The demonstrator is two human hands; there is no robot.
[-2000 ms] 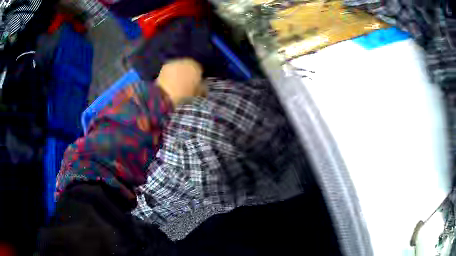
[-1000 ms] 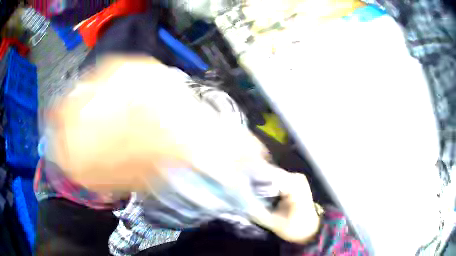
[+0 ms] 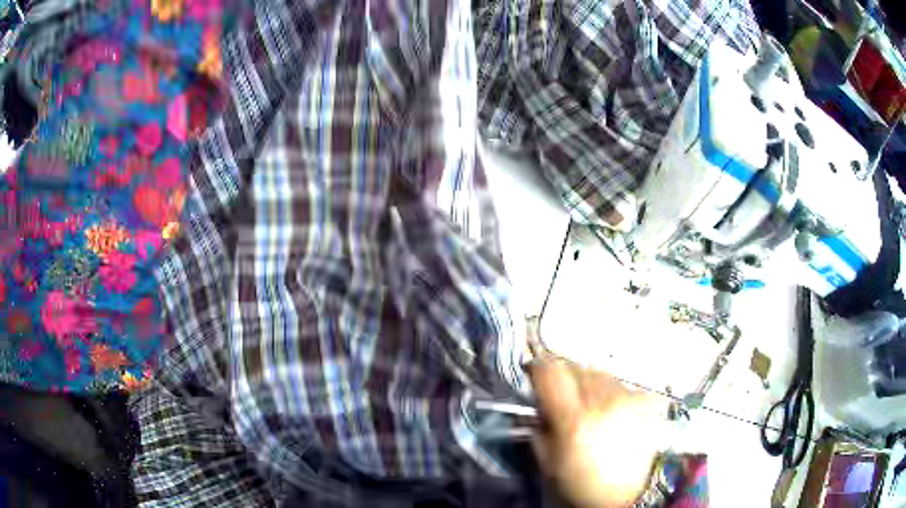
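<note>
A plaid garment (image 3: 328, 248) in dark brown, white and light blue hangs in large folds across the middle and fills much of the view. My right hand (image 3: 596, 427) is at the lower middle, slightly blurred, with its fingers against the garment's right edge. A slim silver tool (image 3: 505, 408), which looks like snips, sticks out of this hand to the left, over the cloth. My left arm shows only as a floral sleeve at the left, running up to the top edge. My left hand is not visible.
A white sewing machine head (image 3: 735, 169) with a blue stripe stands at right above its bed plate (image 3: 616, 308). More plaid cloth (image 3: 596, 149) lies behind and left of it. Dark-handled shears (image 3: 792, 422) and a wooden-rimmed box (image 3: 844, 476) lie at the lower right.
The view has swung right from the crate and lap to the sewing machine. The plaid garment is now spread up across the middle. My right hand has come beside the machine bed.
</note>
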